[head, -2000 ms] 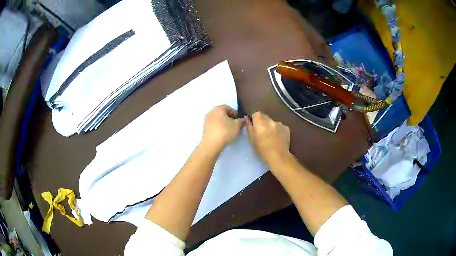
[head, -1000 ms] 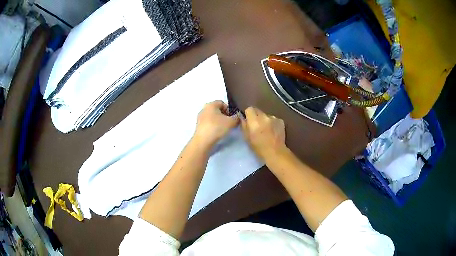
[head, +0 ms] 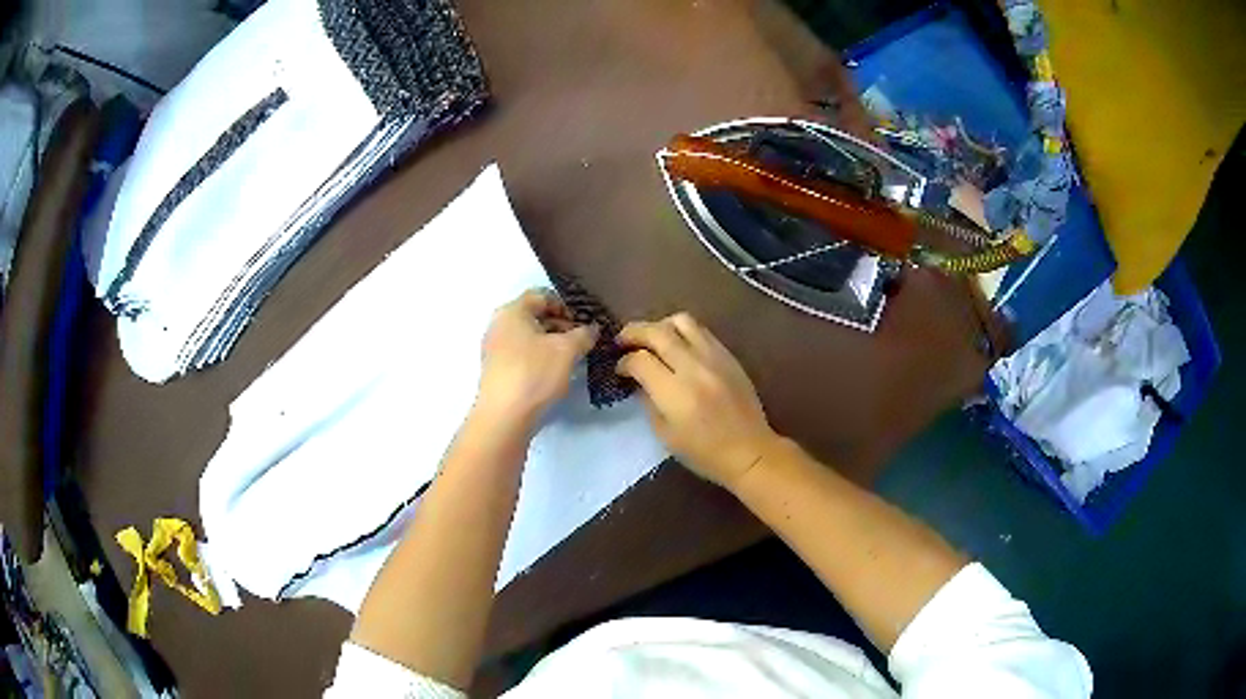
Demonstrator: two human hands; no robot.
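A white-backed sleeve piece (head: 369, 369) lies on the brown table, its wide end towards the right. At that end a dark patterned hem (head: 605, 358) is folded up over part of the white. My left hand (head: 526, 358) grips the hem's upper left part, with the fingertips on its edge. My right hand (head: 690, 396) pinches the hem's right side between thumb and fingers. Both hands are bare. The steam iron (head: 793, 212), with an orange-brown handle, rests on the table beyond my right hand, untouched.
A thick stack of sleeve pieces (head: 260, 178) lies at the upper left, dark hems at one end. A yellow cloth strip (head: 167, 560) is at the lower left. A blue basket (head: 1093, 512) of white scraps stands right of the brown table (head: 601, 587). A padded brown arm (head: 41, 314) runs along the left.
More dark hem is turned up over the white and shows between my hands. My hands have shifted left and slightly down in view. Stack and iron also appear further left.
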